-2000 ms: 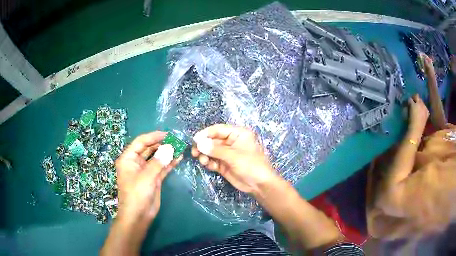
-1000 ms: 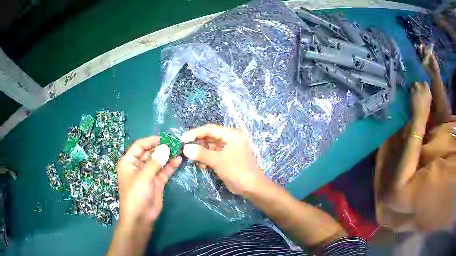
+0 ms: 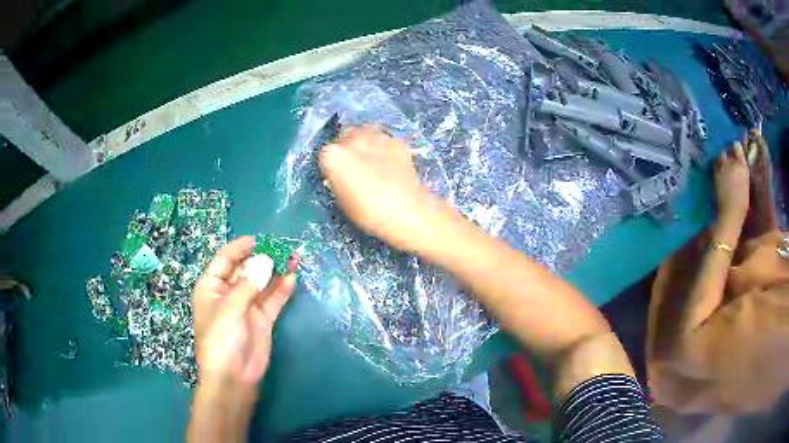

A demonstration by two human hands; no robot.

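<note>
My left hand (image 3: 238, 303) holds a small green circuit board (image 3: 273, 251) between thumb and fingers, with a white finger cot on the thumb. My right hand (image 3: 368, 173) is at the opening of the large clear parts bag (image 3: 467, 130), over the small dark parts. Its fingertips are hidden, so I cannot tell whether it grips anything. A loose pile of circuit boards (image 3: 169, 285) lies on the mat to the left of my left hand.
Long grey plastic housings (image 3: 606, 112) are piled to the right of the bag. A pale rail (image 3: 216, 82) curves along the bench's far side. Another person's arms (image 3: 727, 225) are at the right, near a dark pile of parts (image 3: 740, 78).
My right hand has left the board and moved up and forward to the bag opening. My left hand still holds the board, slightly further left. The other person's hands have come together.
</note>
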